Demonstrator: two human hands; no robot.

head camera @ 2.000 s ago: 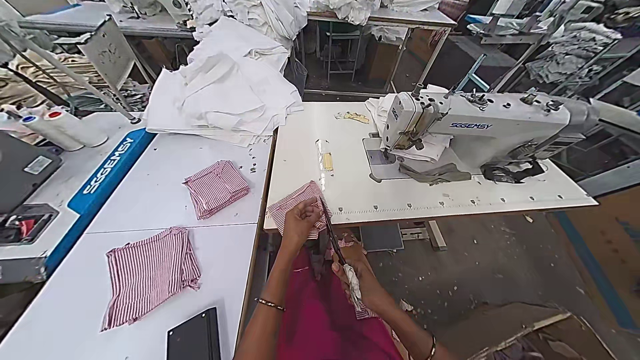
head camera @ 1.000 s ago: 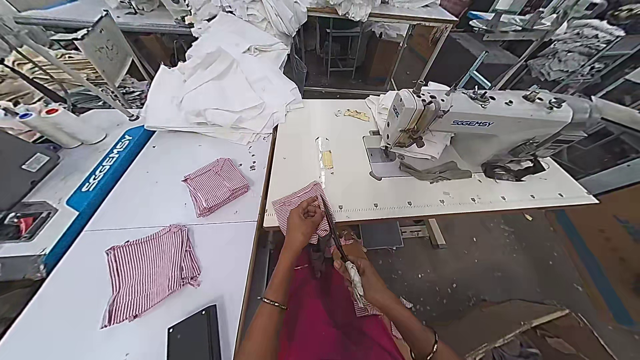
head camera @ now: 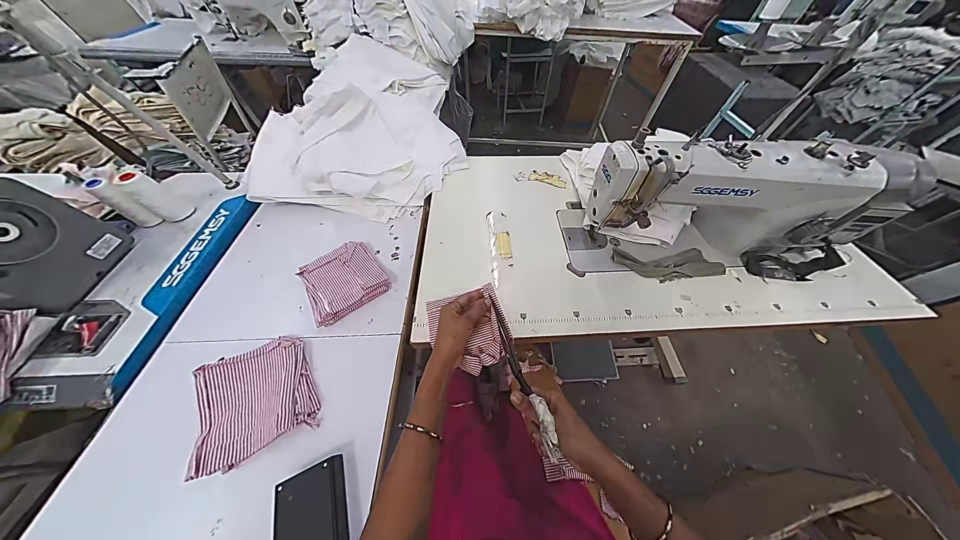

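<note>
My left hand [head camera: 461,322] pinches a red-and-white striped fabric piece [head camera: 484,346] at the near left corner of the sewing table. My right hand [head camera: 551,424] grips scissors [head camera: 516,364] by handles wrapped in white material. Their dark blades point up along the right edge of the held fabric; whether they are parted is unclear. More striped fabric [head camera: 562,469] lies below my right hand, on my lap. Two stacks of striped pieces, a smaller folded one [head camera: 345,283] and a larger one [head camera: 255,409], rest on the white table to the left.
An industrial sewing machine [head camera: 720,191] stands on the table [head camera: 480,176] at right, with a dark cloth strip [head camera: 667,264] by its base. White fabric [head camera: 360,127] is heaped at the back left. A black flat object [head camera: 311,499] lies near the front; thread cones [head camera: 124,199] stand at far left.
</note>
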